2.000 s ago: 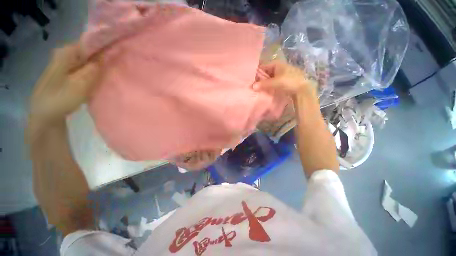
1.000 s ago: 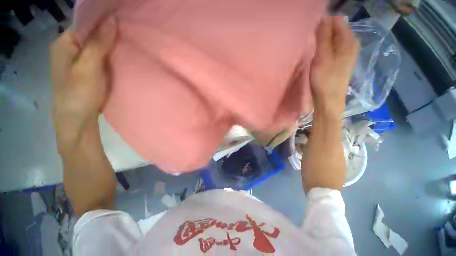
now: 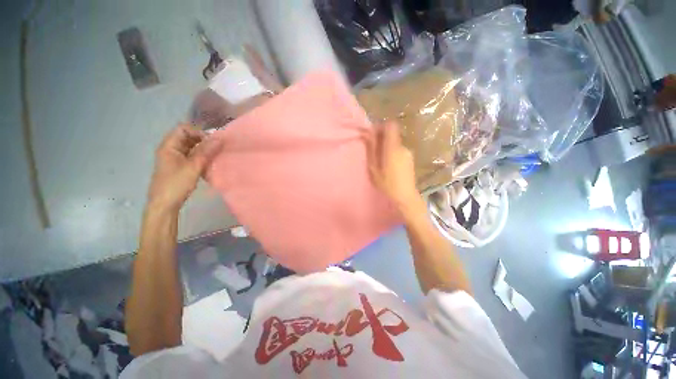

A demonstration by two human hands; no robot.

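Note:
A salmon-pink fabric piece hangs spread between my hands, in front of the pale table's edge. My left hand grips its upper left corner. My right hand holds its right side, with the fingers partly behind or against the cloth. The lower part of the cloth hangs down to a point near my shirt.
The pale table bears a dark flat block, scissors and a thick white roll. Clear plastic bags, one with a tan packet, lie at right. A scrap bucket stands below; offcuts litter the floor.
The pink cloth has moved lower and shows smaller, stretched between the hands. My right hand has come down and inward, my left hand inward. More of the table, block and scissors shows.

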